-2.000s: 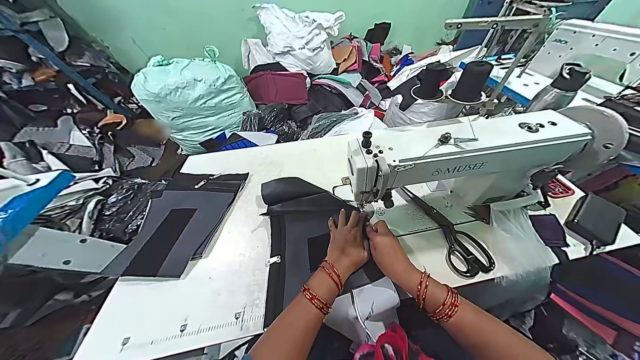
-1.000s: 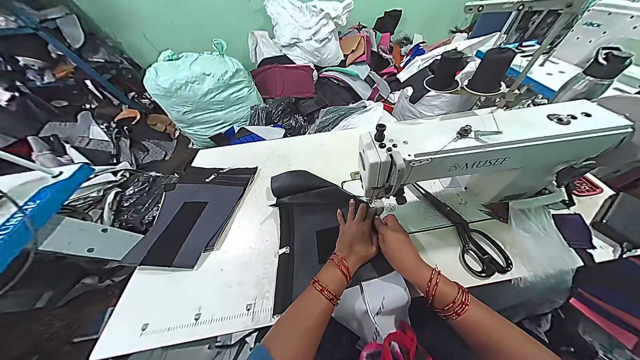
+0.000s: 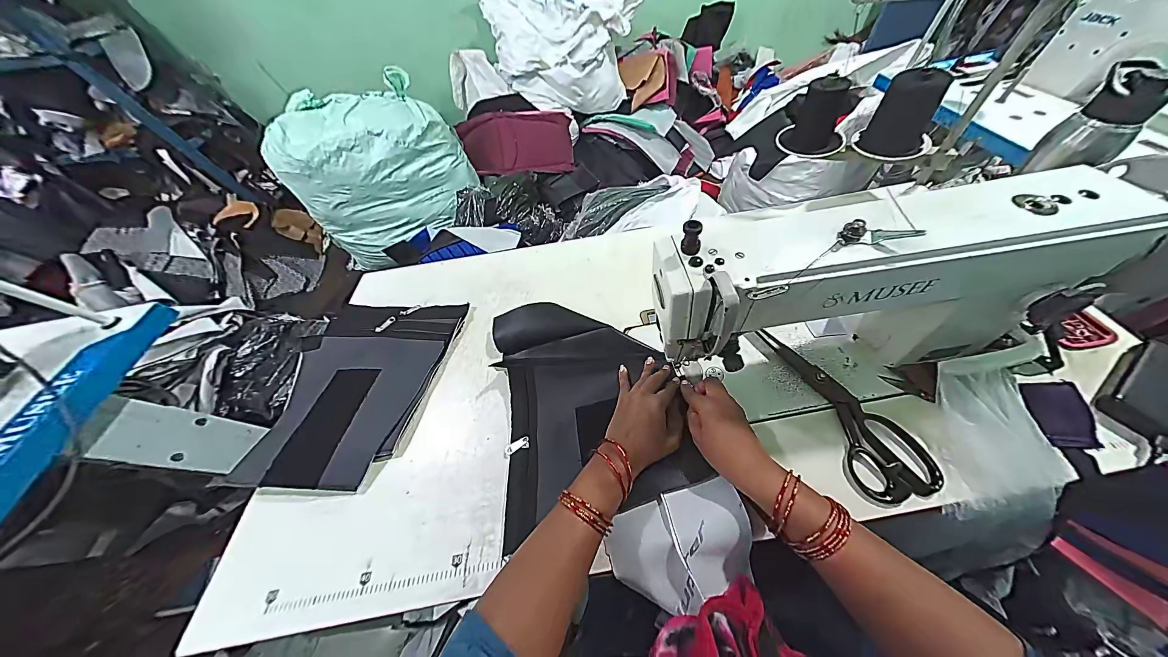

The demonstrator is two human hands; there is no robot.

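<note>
A black fabric panel (image 3: 557, 392) with a zipper along its left side lies on the white sewing table (image 3: 438, 520), its right edge under the needle area of a white industrial sewing machine (image 3: 876, 283). Flat on this panel, close to the presser foot, rests my left hand (image 3: 648, 420), fingers spread. My right hand (image 3: 716, 415) pinches the panel's edge beside it; the fingertips of both hands are near each other. The zipper's metal pull (image 3: 517, 446) shows at the left. Large black-handled scissors (image 3: 862, 420) lie on the machine bed to the right.
A stack of dark fabric panels (image 3: 338, 401) lies at the table's left. Behind the table are a mint-green bag (image 3: 365, 164), a heap of fabric scraps (image 3: 630, 137) and black thread cones (image 3: 903, 114). Translucent plastic (image 3: 995, 447) hangs at the right. Printed ruler marks (image 3: 383, 584) run along the front.
</note>
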